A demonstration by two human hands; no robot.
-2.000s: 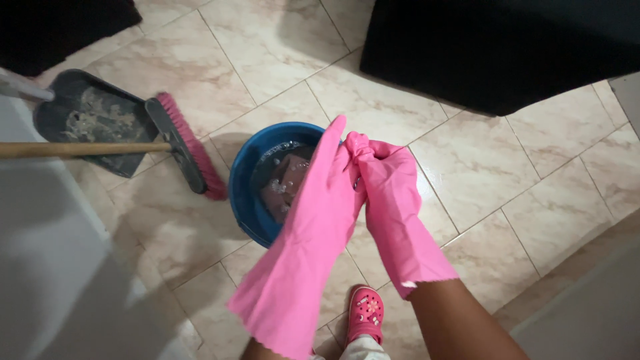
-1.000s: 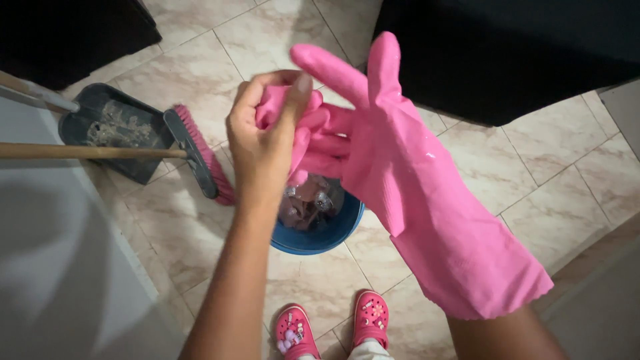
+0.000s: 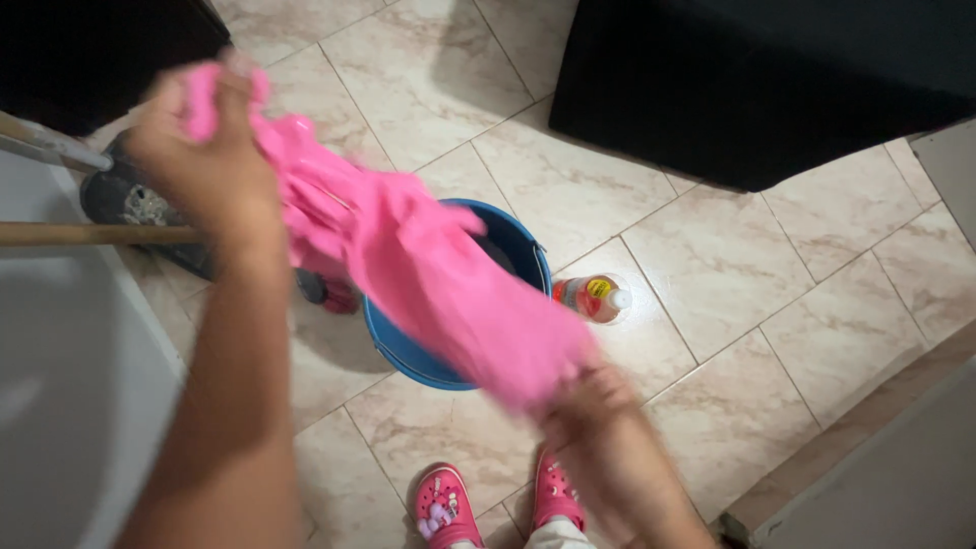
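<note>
Both my hands are bare. At the upper left, my left hand (image 3: 206,145) grips the finger end of pink rubber gloves (image 3: 412,252), which are bunched together there. My right hand (image 3: 602,419), blurred, is at the wide cuff end, lower right; its fingertips are partly hidden, and it seems to touch or pinch the cuff edge. The gloves stretch diagonally between the hands, above a blue bucket (image 3: 427,372) on the floor. Most of the bucket's inside is hidden by the gloves. To its right is a clear bottle (image 3: 595,298) of reddish liquid with a white cap.
A dustpan (image 3: 114,187) with debris, a wooden handle (image 3: 91,234) and a pink-bristled broom head (image 3: 335,293) are at the left. A black object (image 3: 732,91) stands upper right, another dark one (image 3: 99,61) upper left. Pink clogs (image 3: 446,503) are on my feet, on the tiled floor.
The pink glove on my right hand has come off. My left hand, gloved two seconds ago and bare one second ago, has moved up and left with the gloves. The bottle has come into view.
</note>
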